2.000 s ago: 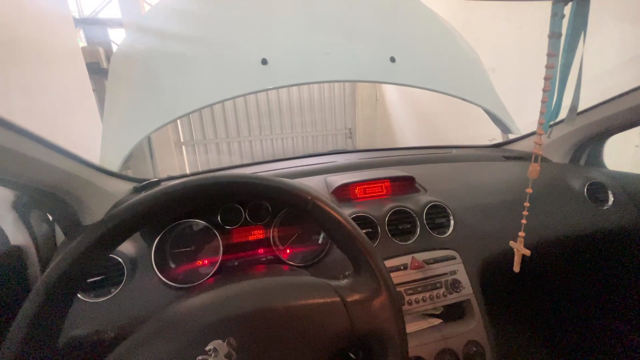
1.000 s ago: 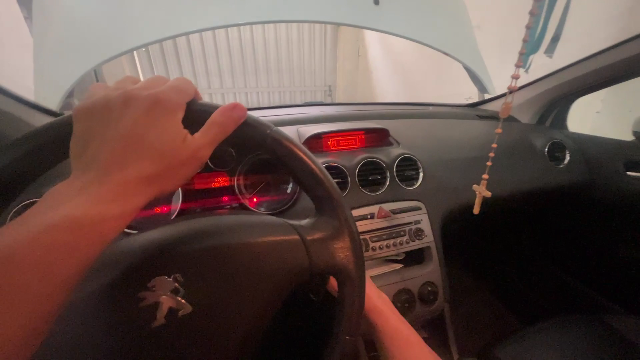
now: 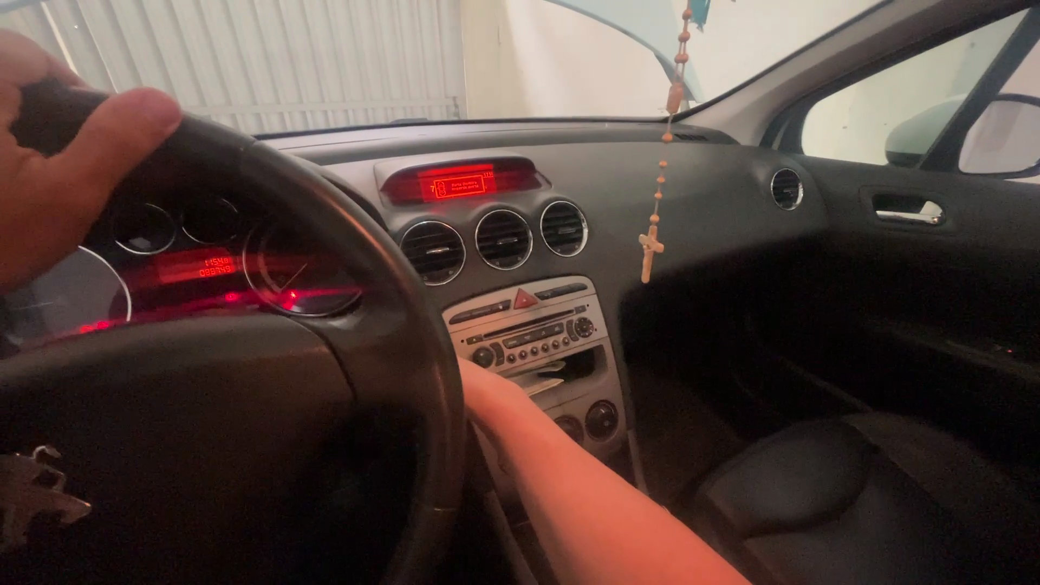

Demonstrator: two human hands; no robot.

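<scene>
My left hand (image 3: 61, 154) lies over the top left of the black steering wheel (image 3: 349, 219), its thumb along the rim. My right hand (image 3: 487, 390) reaches behind the right side of the rim, beside the center console; its fingers are hidden there, so what it touches cannot be seen. Behind the wheel, the instrument cluster (image 3: 195, 264) glows red. A red-lit dashboard display (image 3: 463, 183) sits above three round air vents (image 3: 504, 238). Below the vents is a silver car radio (image 3: 536, 333), with papers (image 3: 544, 378) in the slot beneath it.
A beaded rosary with a cross (image 3: 651, 244) hangs in front of the passenger side of the dashboard. A dark passenger seat (image 3: 796, 479) is at the lower right, near the door with its silver handle (image 3: 910, 213). Outside, beyond the raised hood (image 3: 626, 36), stands a ribbed metal gate (image 3: 325, 61).
Neither hand shows in the oldest frame; one second ago the left was on the rim and the right behind it. More of the right forearm shows now. The view has swung right.
</scene>
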